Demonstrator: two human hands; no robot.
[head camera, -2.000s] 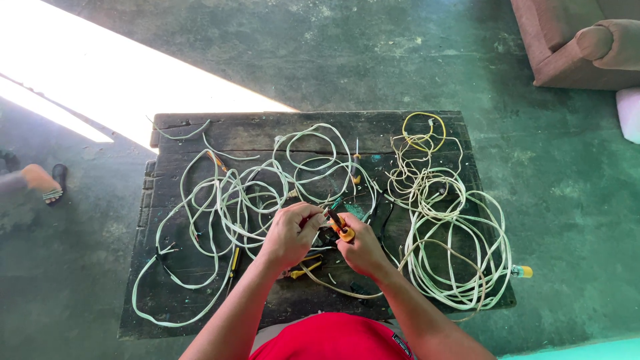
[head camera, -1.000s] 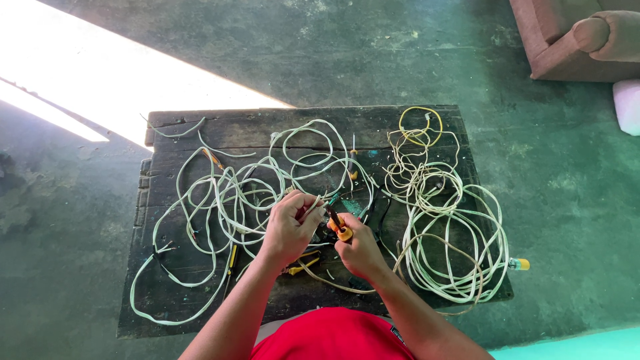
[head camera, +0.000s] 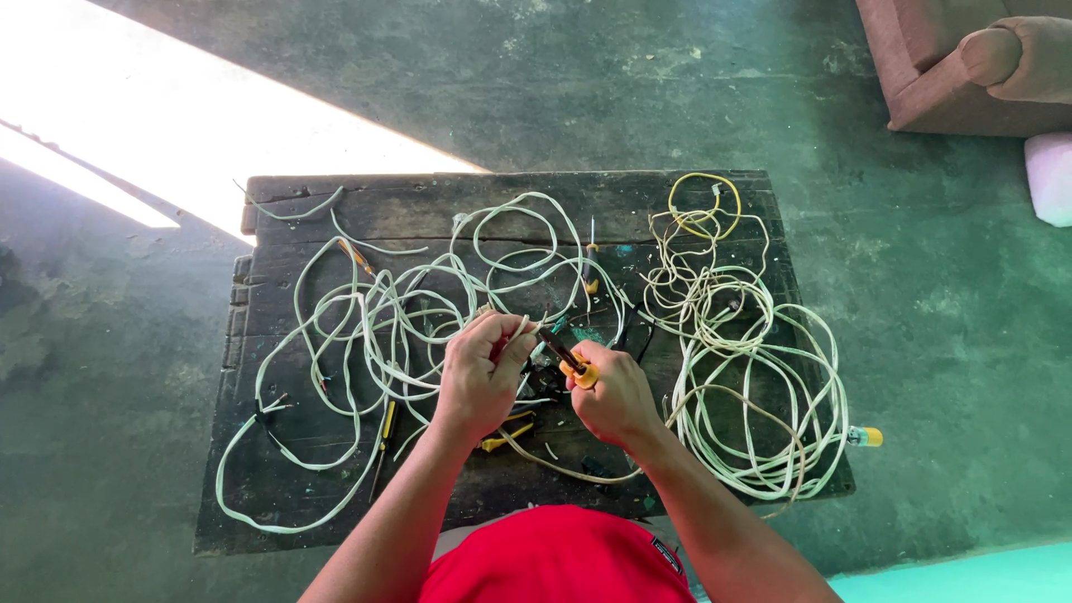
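My left hand pinches the end of a white electrical cable between thumb and fingers, over the middle of a dark wooden table. My right hand grips orange-handled pliers, whose dark jaws point up and left to the cable end. Whether the jaws touch the wire, I cannot tell. Loose loops of white cable lie left of my left hand. Below the hands is a second tool with yellow handles, partly hidden by my left wrist. A screwdriver lies beyond the pliers.
Coiled white cable covers the table's right side, with thin tan wires and a yellow wire loop above it. A yellow-and-black screwdriver lies at left, an orange-handled tool farther back. A brown sofa stands back right.
A person's foot at the far left, seen two seconds ago, has gone out of view. Both hands stay close together over the table's middle, with the pliers still in the right.
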